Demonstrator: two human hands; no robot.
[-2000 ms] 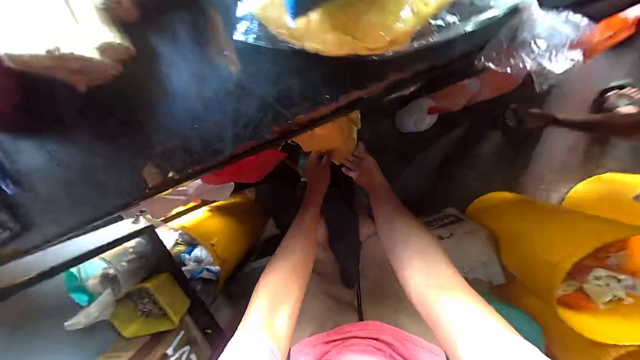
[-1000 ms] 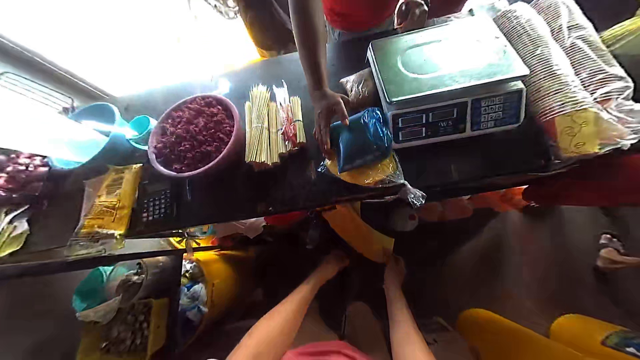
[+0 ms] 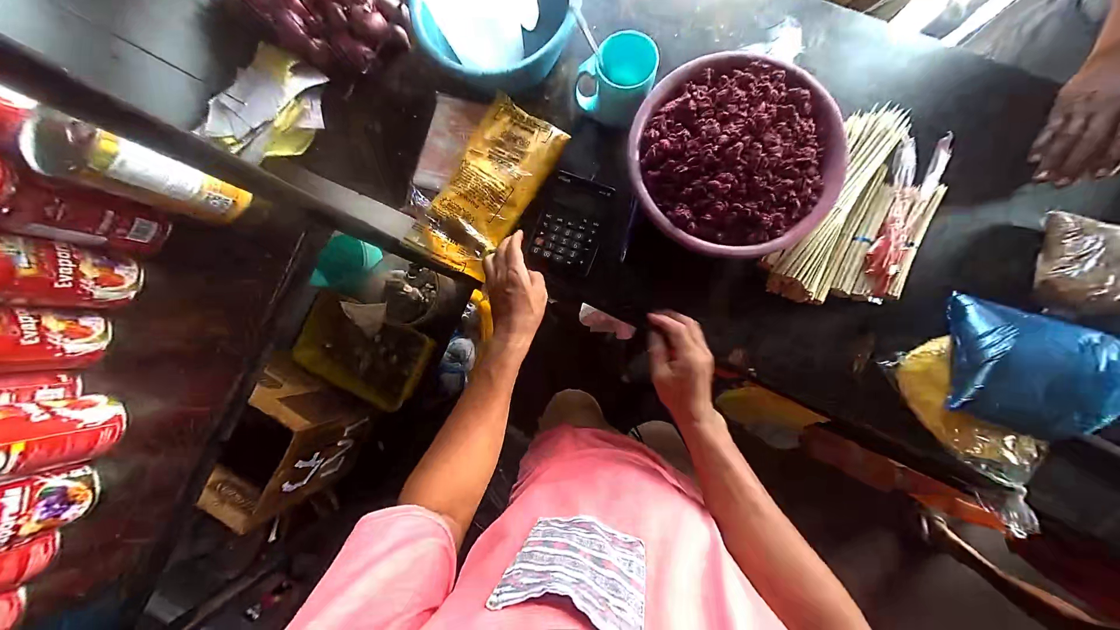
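My left hand (image 3: 514, 290) is at the counter's front edge, its fingertips at the lower end of a yellow printed plastic pack (image 3: 499, 179); whether it grips the pack is unclear. Right of it lies a black calculator (image 3: 570, 226). My right hand (image 3: 681, 360), fingers curled, is at the edge below a purple basin (image 3: 739, 153) of dark red dried pieces; I cannot tell whether it holds anything. Bundles of thin wooden sticks (image 3: 840, 210) lie beside the basin. A blue plastic bag (image 3: 1032, 372) rests over a yellow one (image 3: 941, 394) at the right.
A turquoise mug (image 3: 623, 70) and a blue basin (image 3: 525, 63) stand behind. Red cans (image 3: 61, 337) line the left side. Below the counter are a cardboard box (image 3: 297, 437) and a yellow container (image 3: 363, 350). Another person's hand (image 3: 1081, 122) rests at the upper right.
My view has swung left along the counter. My hands, which held a yellow-orange piece below the counter, are now up at its edge and apart. The other person's hand has left the blue bag.
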